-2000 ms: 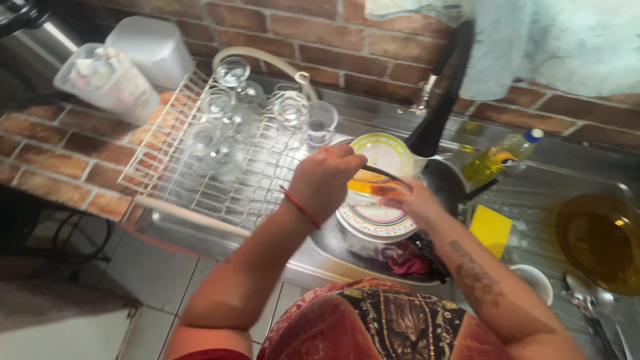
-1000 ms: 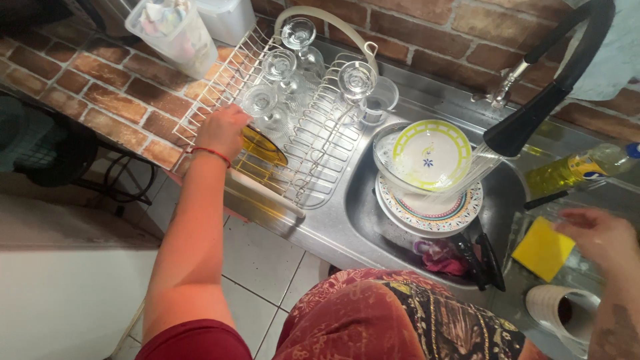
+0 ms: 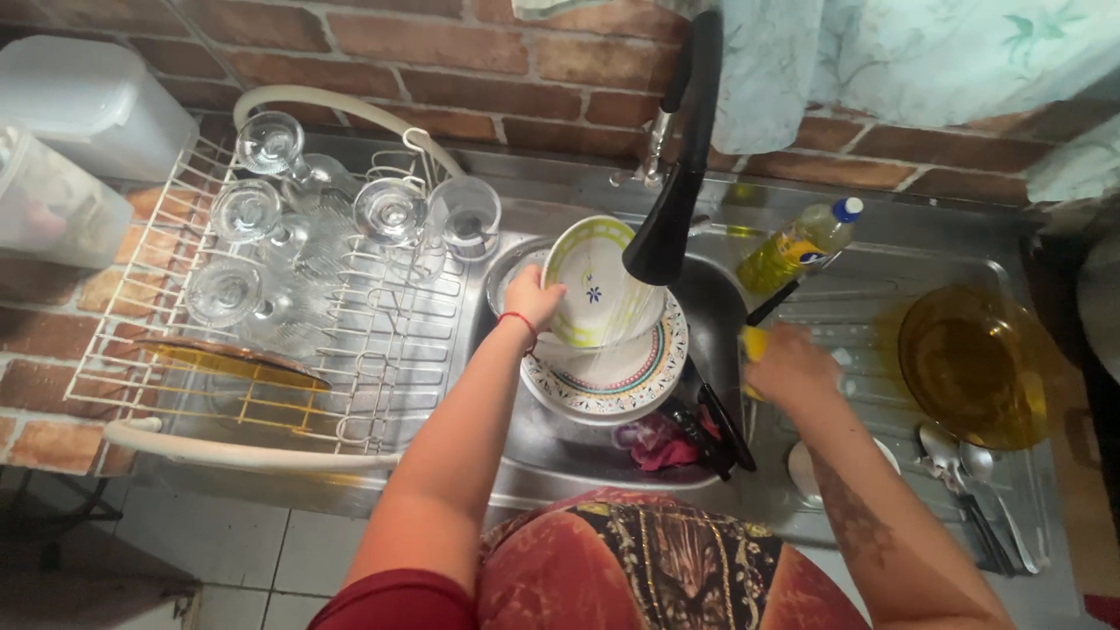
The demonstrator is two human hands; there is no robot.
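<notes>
My left hand (image 3: 532,302) grips the rim of a white bowl with a yellow-green border (image 3: 593,284), tilted under the black faucet head (image 3: 656,249), with water running onto it. Below the bowl, a plate with a colorful patterned rim (image 3: 604,398) rests in the steel sink. A clear bowl's edge shows behind my left hand. My right hand (image 3: 792,367), slightly blurred, holds a yellow sponge (image 3: 754,344) at the sink's right edge. Black-handled utensils (image 3: 713,429) and a pink cloth (image 3: 661,446) lie in the sink.
The wire dish rack (image 3: 254,444) at left holds upturned stemmed glasses (image 3: 248,210), a clear cup (image 3: 468,219) and an amber plate (image 3: 232,360). On the right drainboard are a dish soap bottle (image 3: 801,245), an amber glass dish (image 3: 971,367), a white cup (image 3: 809,472) and spoons (image 3: 980,464).
My left hand has left the amber plate in the rack and moved right to the white bowl, now tilted. My right hand has taken hold of the yellow sponge.
</notes>
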